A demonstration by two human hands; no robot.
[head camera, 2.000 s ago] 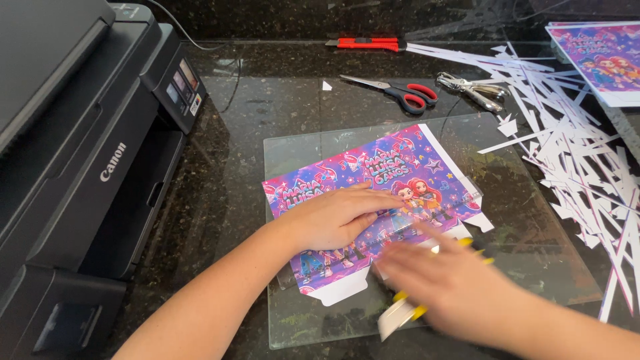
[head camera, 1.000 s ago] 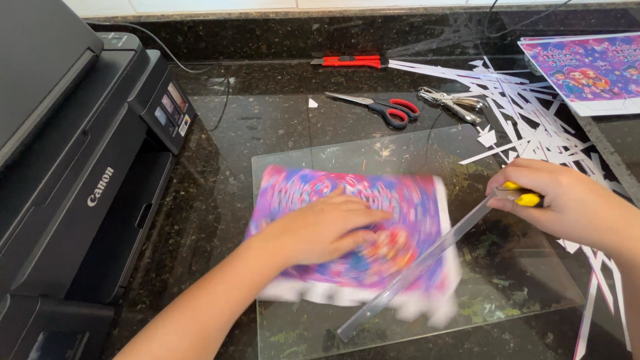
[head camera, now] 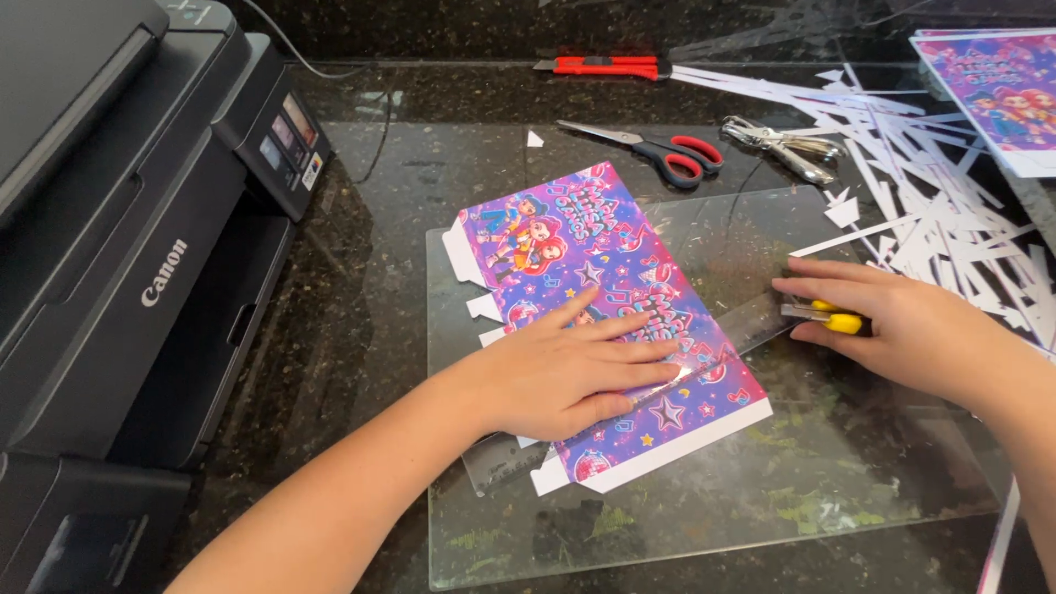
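Note:
A printed purple and pink paper sheet with white tabs along its left side lies tilted on a clear glass board. Across the sheet runs a transparent ruler, its lower end sticking out beyond the tabs. My left hand is spread flat, pressing on the ruler and the sheet. To the right of the sheet, my right hand holds a yellow-handled craft knife by the ruler's upper end; the blade is partly hidden by the fingers.
A black Canon printer stands at the left. Behind the board lie a red utility knife, scissors and a metal tool. White paper offcuts pile up at the right, near more printed sheets.
The sheet has been turned, so its tabs face left rather than toward me. The ruler, held in my right hand one second ago, now lies across it under my left hand.

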